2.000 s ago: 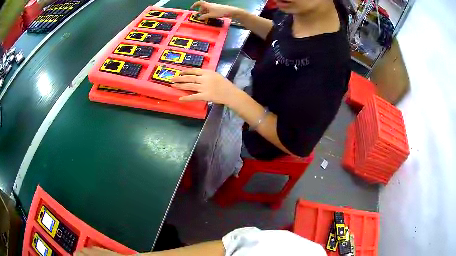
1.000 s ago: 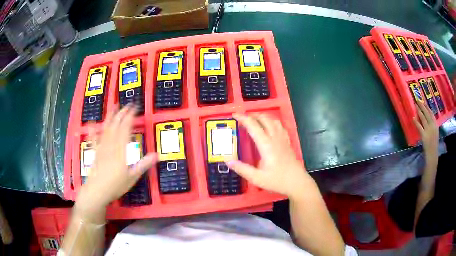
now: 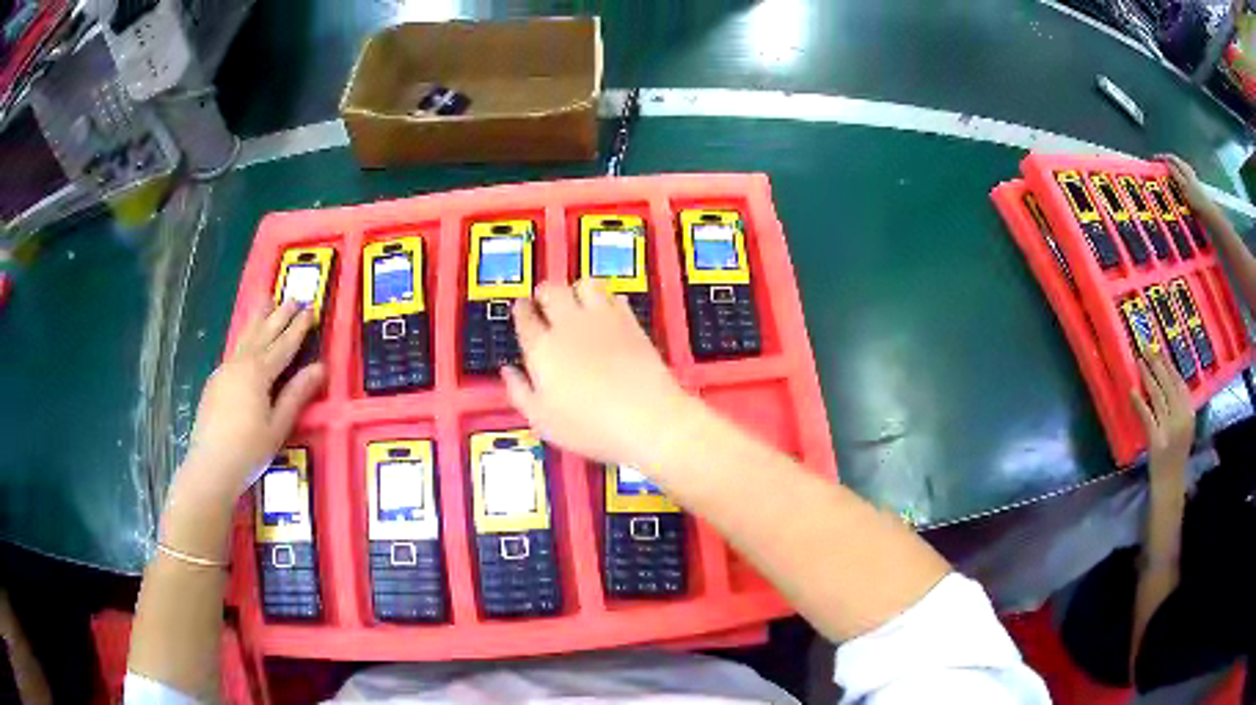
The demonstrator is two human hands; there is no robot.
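A red foam tray lies in front of me with two rows of pockets, holding several yellow-and-black keypad phones face up with lit white or blue screens. The bottom right pocket has no phone. My left hand rests its fingertips on the top left phone; its thumb is apart. My right hand reaches over the keypads of the third phone and fourth phone of the top row, fingers bent. It partly covers both and lifts none. The forearm crosses the lower right pockets.
An open brown cardboard box with a small dark piece stands beyond the tray. At right, another person's hands touch stacked red trays with phones. Grey equipment is at upper left. A white line crosses the green surface.
My view has turned from the neighbour to my own tray. Since one second ago, my left hand has moved up to the top left phone and my right hand left and up over the top row.
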